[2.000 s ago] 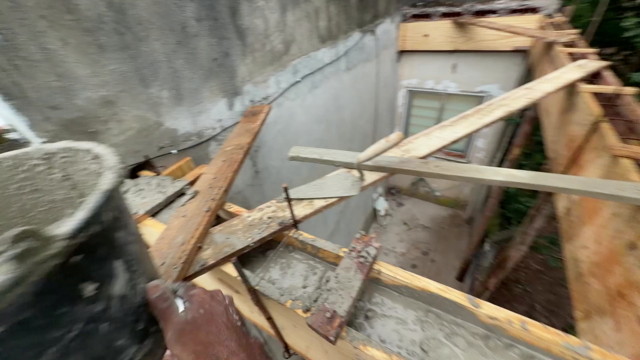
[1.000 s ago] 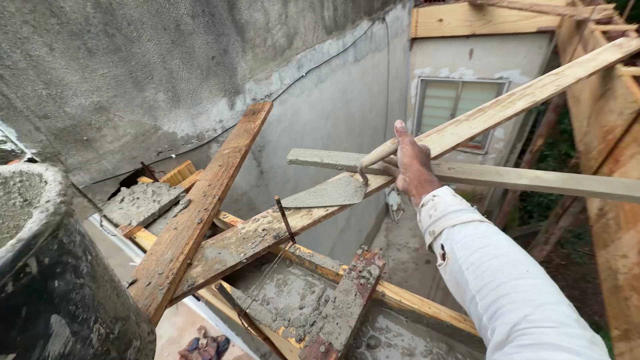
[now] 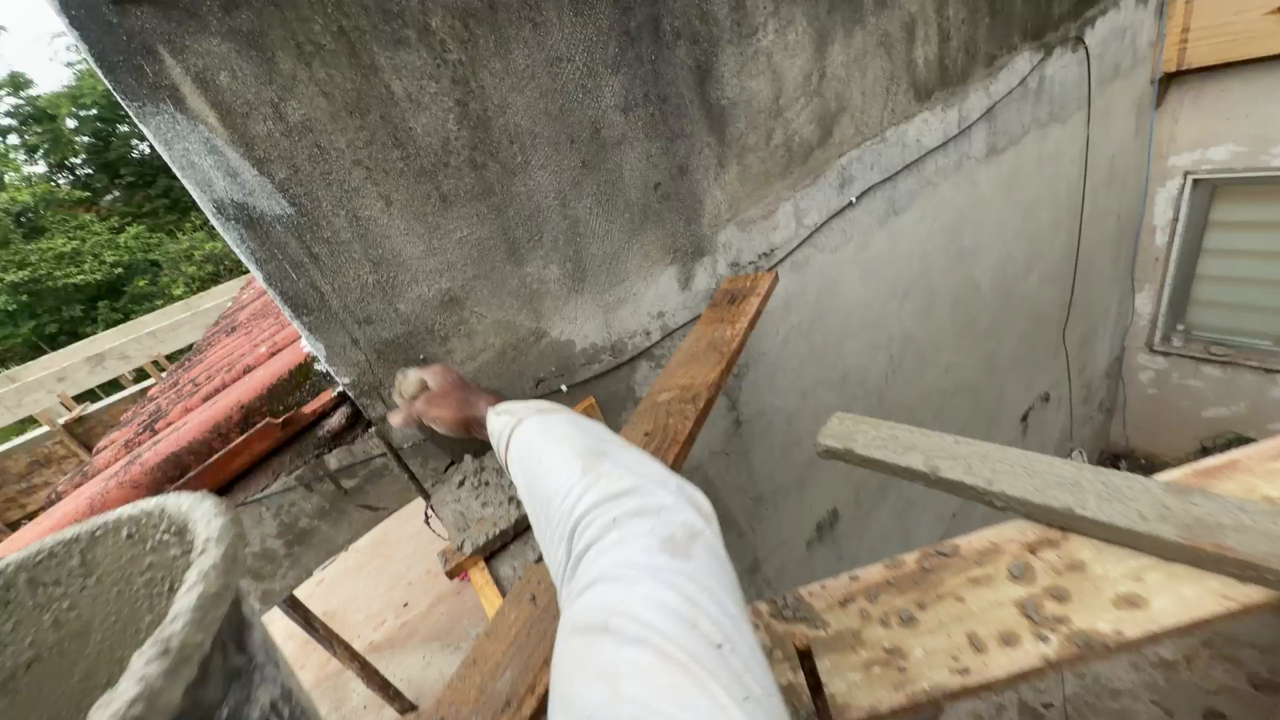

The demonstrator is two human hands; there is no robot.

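My right hand [image 3: 442,402], in a white sleeve, reaches to the lower left part of the grey rendered wall [image 3: 560,180]. Its fingers are closed around a trowel's handle [image 3: 410,384], whose rounded tan end shows; the blade is hidden. Just below the hand, a mortar-covered board [image 3: 480,500] lies near a rusty steel bar [image 3: 402,464]. At the lower left stands a bucket [image 3: 190,600] caked with wet grey mortar. My left hand is out of view.
A brown plank [image 3: 700,370] slants up against the wall. A mortar-spattered plank [image 3: 960,610] and a grey batten [image 3: 1030,490] cross at right. Rebar [image 3: 812,680] sticks up at the bottom. Red roof tiles [image 3: 200,410] lie at left; a cable [image 3: 920,165] runs along the wall.
My right hand has taken the trowel off the crossed boards and moved left to the wall. The left hand, seen by the bucket two seconds ago, is gone. The view has swung left.
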